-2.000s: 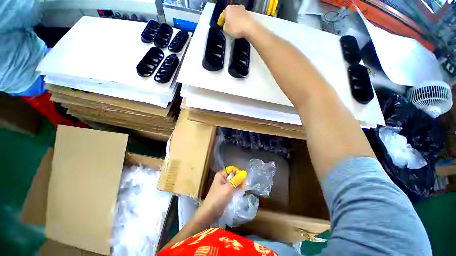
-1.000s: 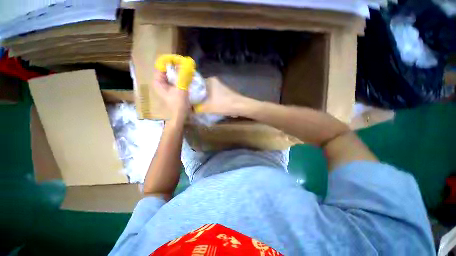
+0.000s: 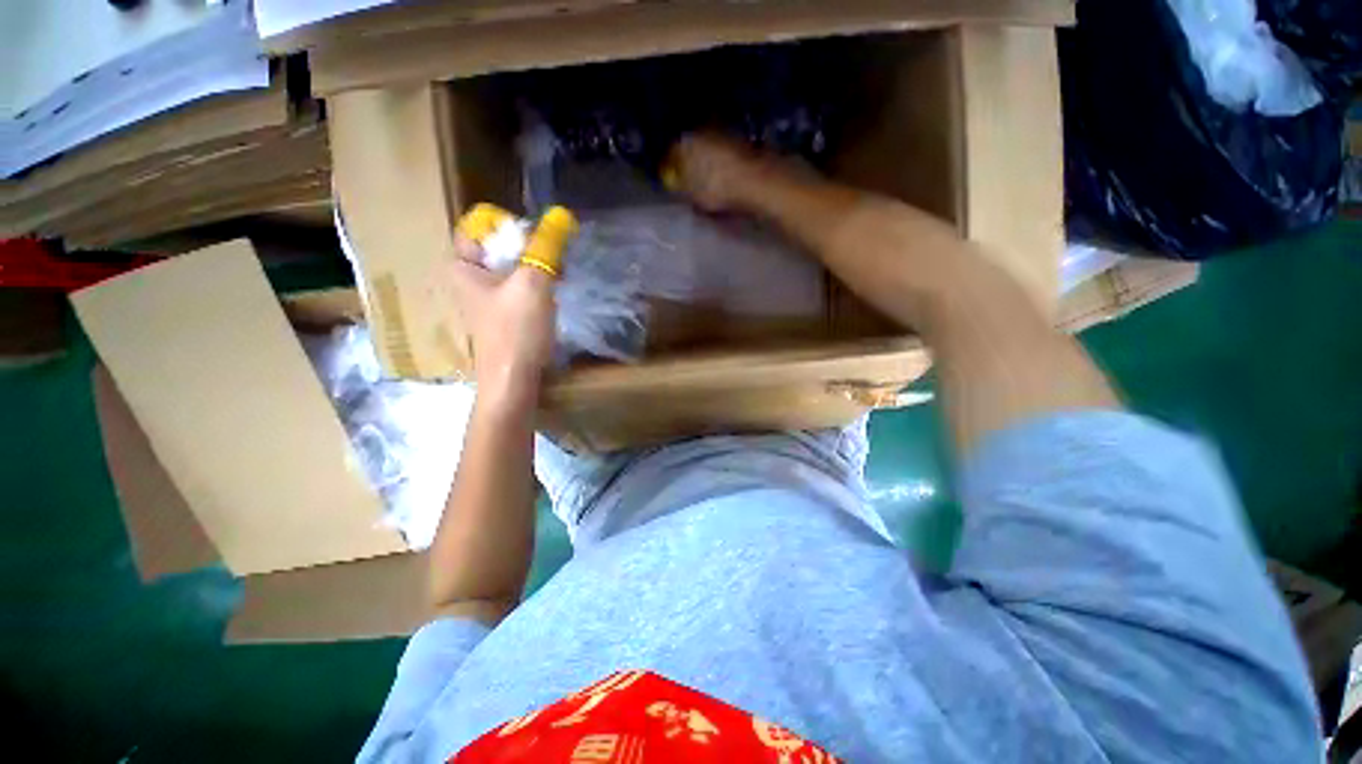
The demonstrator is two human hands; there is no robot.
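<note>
The open carton (image 3: 687, 391) stands directly before me, dark inside, with dark shiny bagged parts (image 3: 605, 126) at its far side. My left hand (image 3: 511, 284), with yellow finger cots, is at the carton's left edge, closed on clear poly bags (image 3: 605, 306) that hang crinkled into the carton. My right hand (image 3: 717, 172) reaches inside the carton to the bagged parts, with a yellow cot on a fingertip. It is blurred and its fingertips are partly lost in the dark, so its grip cannot be told. A pale flat liner (image 3: 762, 266) lies below it.
A waste carton (image 3: 224, 426) with an upright flap and white crumpled bags (image 3: 392, 433) stands at left. Cardboard stacks (image 3: 179, 176) with white sheets (image 3: 142, 93) rise at the upper left. A black bin liner (image 3: 1150, 157) is at upper right. The floor is green.
My right hand has left my left hand and moved forward and right, deep into the carton. The bunched bags now hang open from my left hand. The view has shifted slightly.
</note>
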